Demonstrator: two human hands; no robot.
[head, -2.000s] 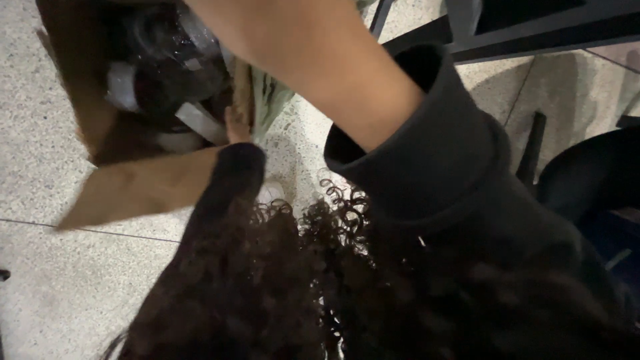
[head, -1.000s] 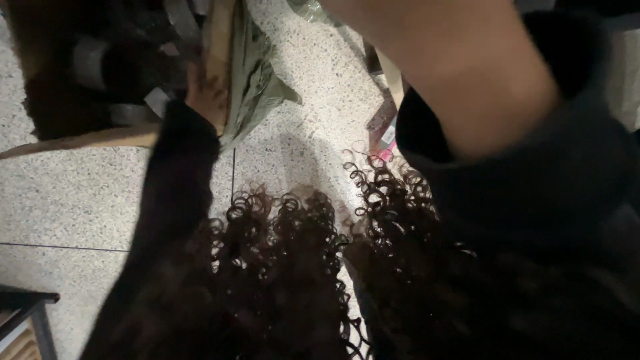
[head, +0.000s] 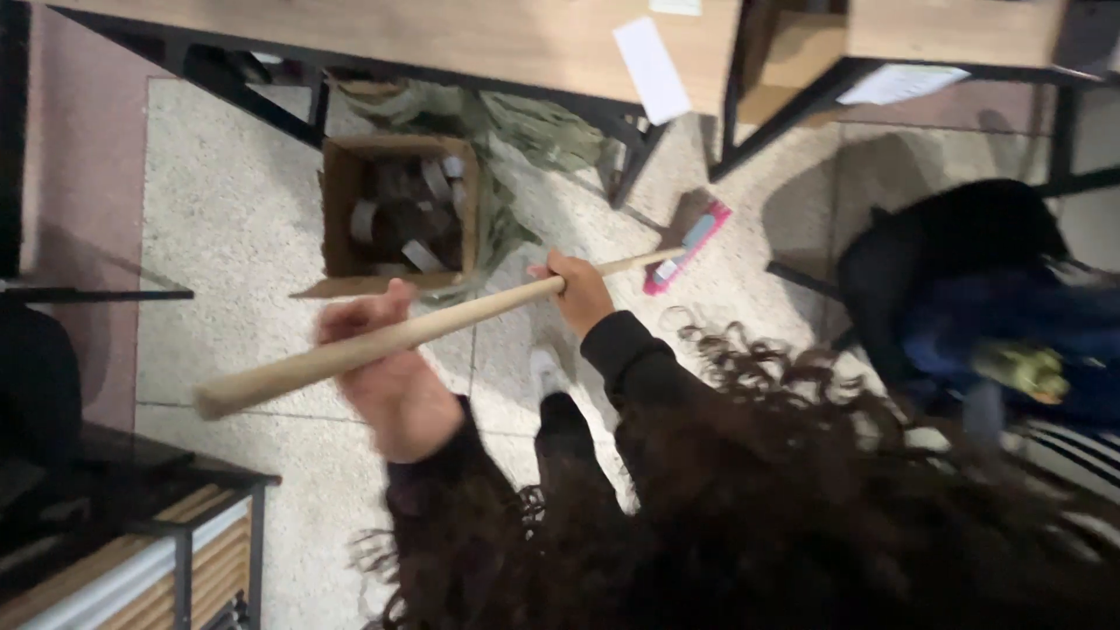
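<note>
A wooden broom handle [head: 472, 311] slants across the view from lower left to upper right. Its far end meets a broom head [head: 691, 245] with pink bristles and a grey-blue top, which rests on the speckled floor. My right hand [head: 577, 289] is closed round the middle of the handle. Near the thick end, my left hand [head: 381, 367] lies behind the handle with its fingers partly raised and blurred; how firmly it grips cannot be made out. Beyond the left hand stands an open cardboard box [head: 400, 276] holding dark and clear items that are hard to tell apart.
Greenish plastic sheeting [head: 542, 131] lies behind and beside the box. Above it runs a wooden table [head: 490, 44] with black metal legs and a white paper [head: 652, 70] at its edge. A black chair [head: 962, 227] is at the right; a slatted rack [head: 219, 542] stands lower left.
Earlier my left hand was at the box's edge; now both hands are at the broom handle, away from the box. The view is now much wider and shows the table.
</note>
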